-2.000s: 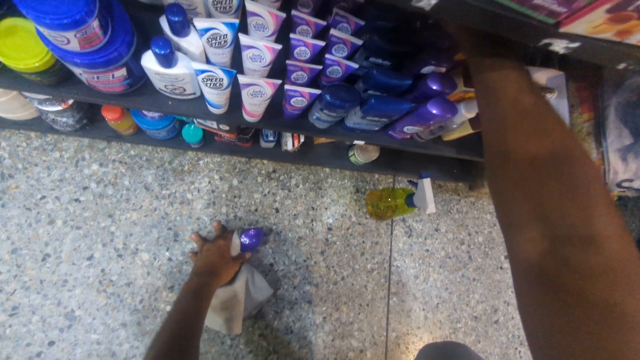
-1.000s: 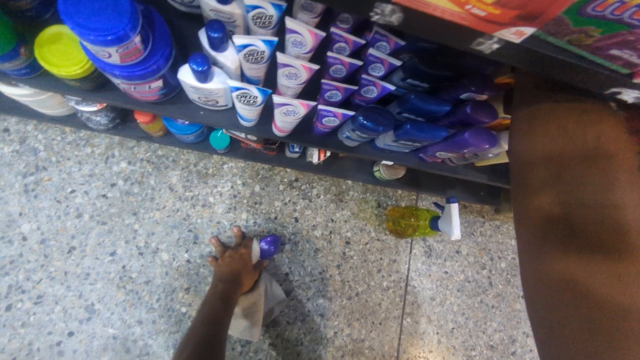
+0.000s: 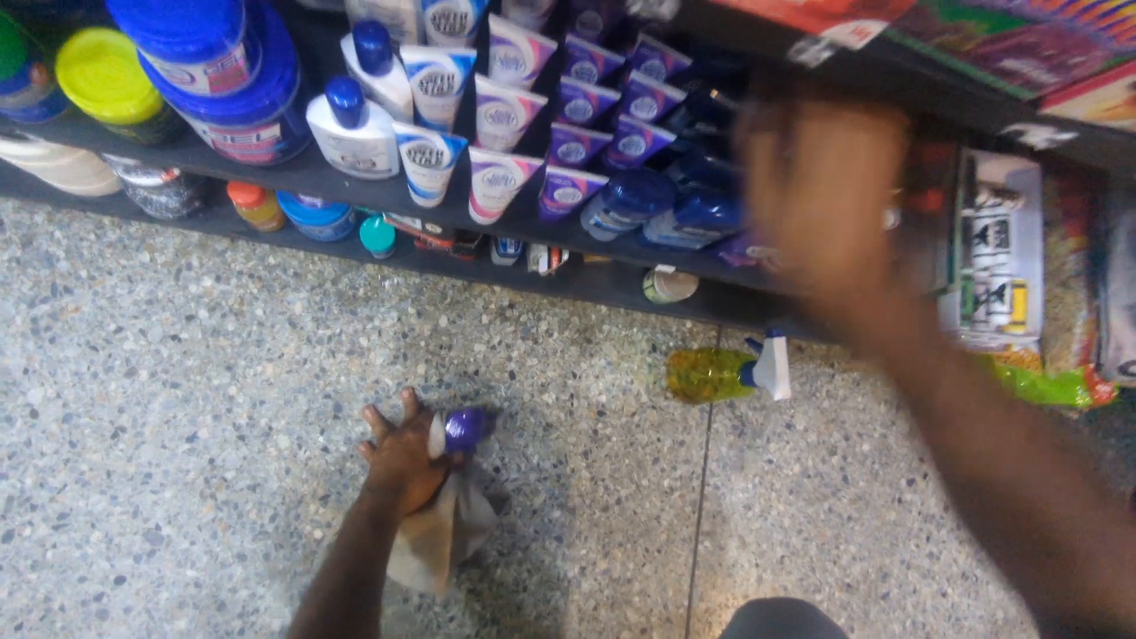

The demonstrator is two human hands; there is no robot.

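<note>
My left hand [image 3: 410,461] is low over the speckled floor, its fingers spread, with a purple-capped bottle [image 3: 464,430] and a pale cloth [image 3: 444,537] held at the thumb side. My right hand [image 3: 821,186], blurred by motion, is at the shelf beside dark blue roll-on deodorants [image 3: 697,217]; whether it holds anything cannot be told. Left of it stand purple tubes [image 3: 568,188], pink-and-white tubes [image 3: 501,182] and blue-and-white tubes [image 3: 428,164] in rows. A spray bottle of yellow liquid [image 3: 710,374] is on the floor below the shelf.
Blue gel tubs [image 3: 257,115], a yellow-lidded jar [image 3: 106,75] and white bottles with blue caps [image 3: 353,133] fill the shelf's left part. Jars, including one with a teal lid [image 3: 377,237], sit on the bottom shelf. Packaged goods [image 3: 998,253] are at the right. A shelf edge [image 3: 958,106] overhangs my right arm.
My right hand, hidden deep in the shelf before, now shows in front of the bottles at its right part. The left hand still holds the bottle and cloth. The view has shifted somewhat.
</note>
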